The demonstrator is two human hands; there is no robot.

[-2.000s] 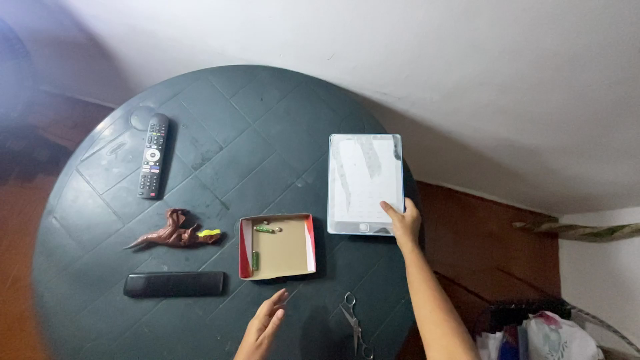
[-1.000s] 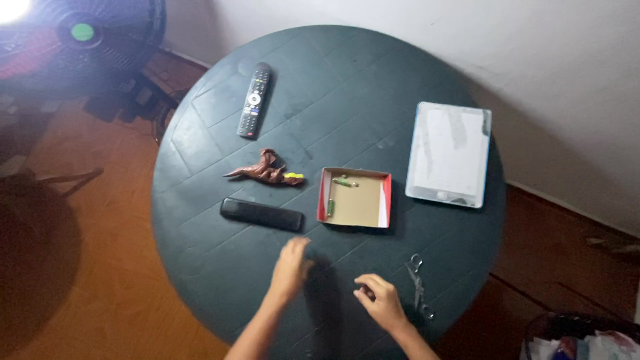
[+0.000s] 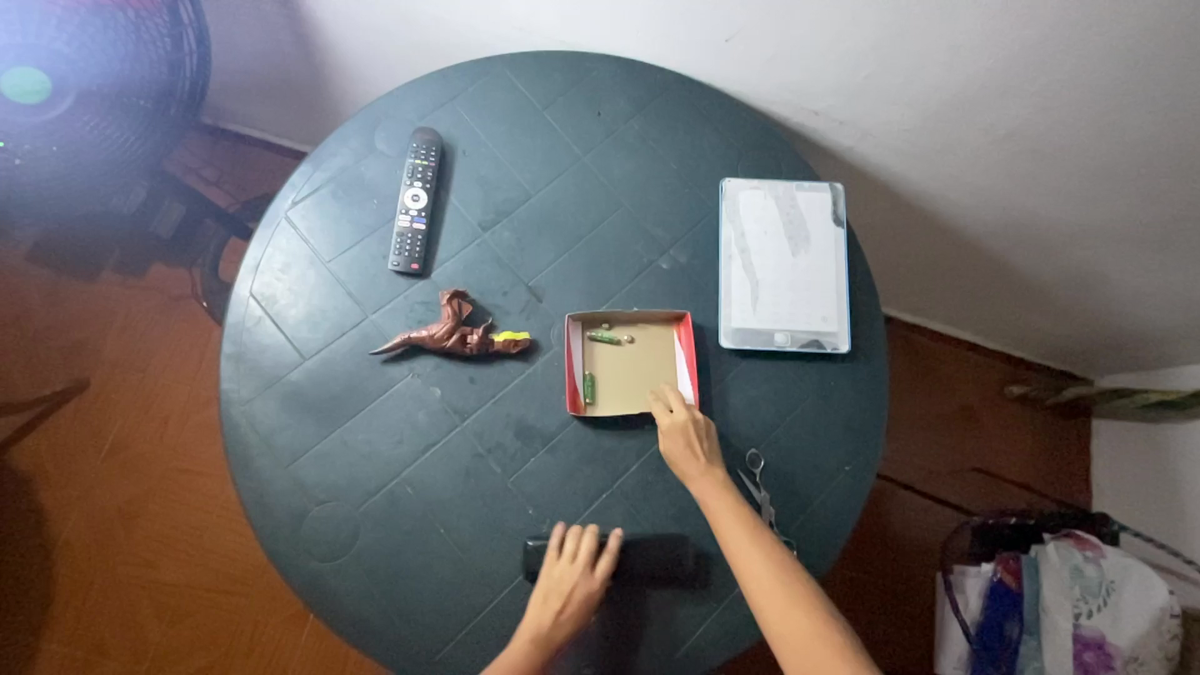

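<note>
My left hand (image 3: 570,581) lies across a long black case (image 3: 647,561) near the table's front edge, its fingers reaching over the case's far side. With my right hand (image 3: 687,436) I pinch the near wall of a shallow red-edged cardboard box (image 3: 694,352) close to its right corner; my thumb is partly hidden. Inside the box lie green batteries (image 3: 589,387) and small round bits. A brown toy dinosaur (image 3: 450,336) with yellow at its head lies left of the box. Metal scissors (image 3: 764,497) rest beside my right forearm, which partly covers them.
On the round dark green table (image 3: 375,450) a black remote control (image 3: 415,202) lies far left and a tablet (image 3: 785,262) far right, by the wall. A fan (image 3: 103,103) stands at upper left. A basket holding bags (image 3: 1078,600) is at lower right.
The black case, left of the box a second ago, is now at the front of the table under my left hand. My right hand has moved forward to the box.
</note>
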